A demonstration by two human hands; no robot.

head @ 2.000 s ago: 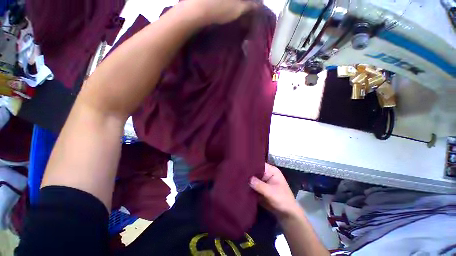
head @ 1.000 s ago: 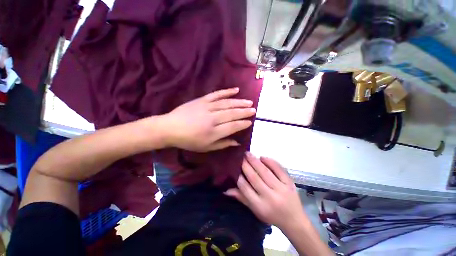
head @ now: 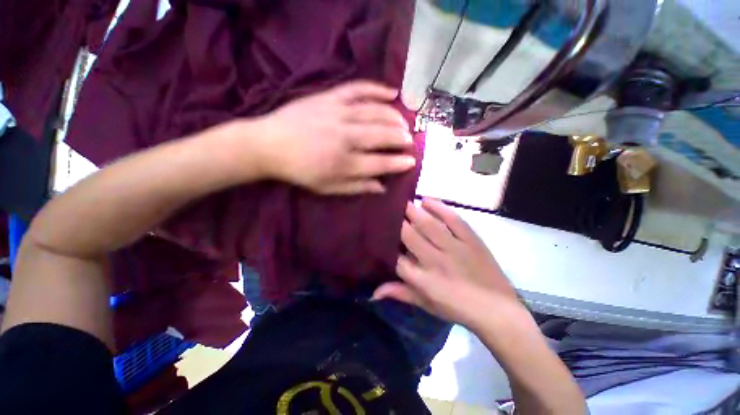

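Large maroon cloth [head: 324,235] lies over the table and hangs towards the lap, its right edge running up to the presser foot [head: 422,120] of the white sewing machine [head: 690,162]. My left hand [head: 345,139] lies palm down on the cloth, fingertips near its edge just below the foot. My right hand [head: 446,263] rests at the same edge, closer to my body, with fingers flat and thumb apart on the cloth. No pinch shows in either hand. The needle tip is too small to make out.
A black pad [head: 548,182] with a loop lies right of the needle plate [head: 454,174], with gold pieces [head: 635,168] by it. A blue basket [head: 150,361] with maroon pieces is lower left. Grey-lilac layers [head: 649,365] lie lower right. More maroon cloth [head: 36,57] is upper left.
The cloth, earlier lifted and bunched between both hands, now lies flatter beside the needle. Over the last second both hands have moved forward along its edge, the left nearer the foot.
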